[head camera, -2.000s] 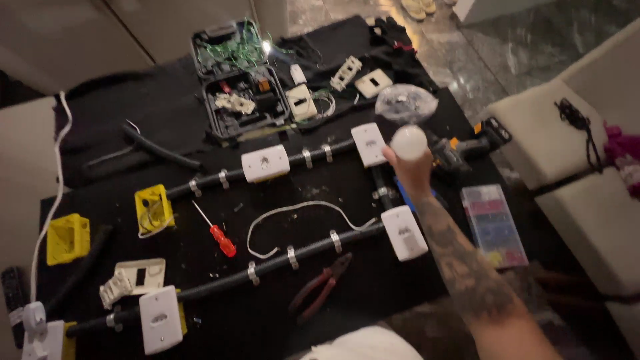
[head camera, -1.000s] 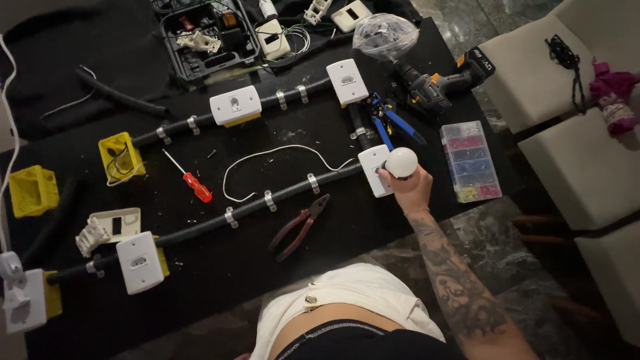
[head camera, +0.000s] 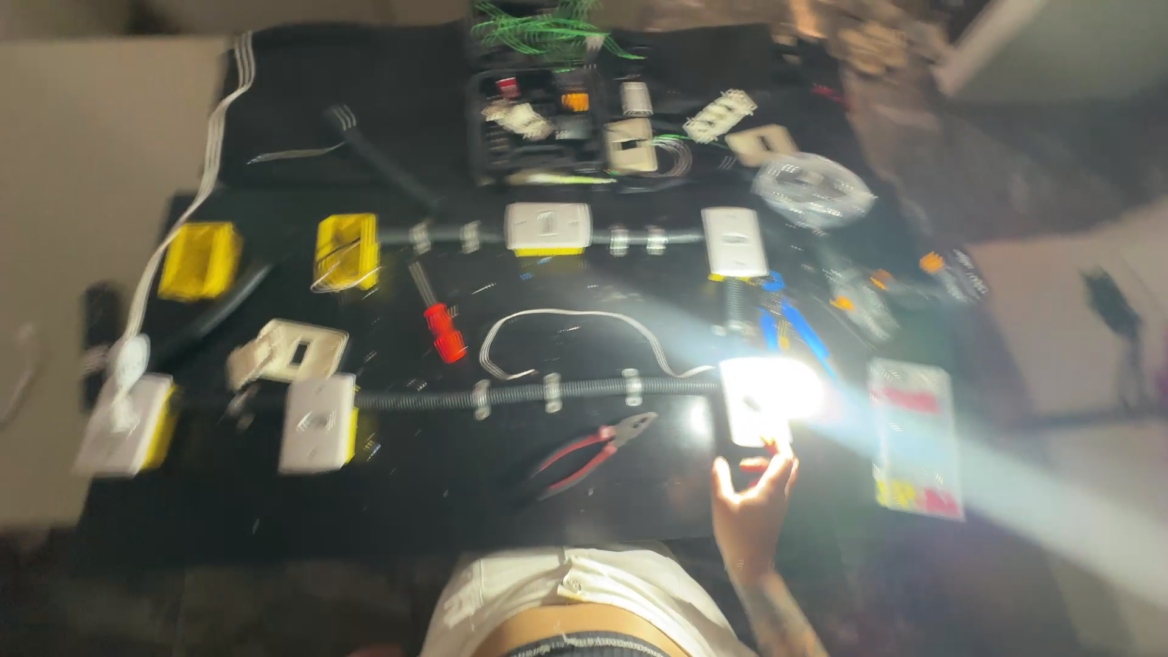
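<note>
My right hand (head camera: 756, 502) is at the lower edge of a white outlet plate (head camera: 741, 424), its fingertips close to a brightly lit bulb (head camera: 792, 388) at that plate. Glare and blur hide whether the fingers hold anything. My left hand does not show. Black corrugated conduit (head camera: 429, 399) held by metal clamps runs left from this plate to another white plate (head camera: 318, 422). Above, a white plate on a yellow box (head camera: 548, 228) is joined by conduit to a plate at the right (head camera: 735, 242). A white plug (head camera: 130, 358) with a cord sits in the far-left plate (head camera: 128, 424).
Red-handled pliers (head camera: 595, 456), a red screwdriver (head camera: 444, 333), blue-handled pliers (head camera: 794, 319) and a blurred cordless drill (head camera: 862, 297) lie on the black cloth. A compartment box (head camera: 915, 438) is at the right. An open tool case (head camera: 538, 123) and a plastic bag (head camera: 814, 190) lie farther back.
The bulb was unlit in my hand over the upper-right plate, then came to the lower-right plate. Now it glows brightly. My fingers have shifted below it.
</note>
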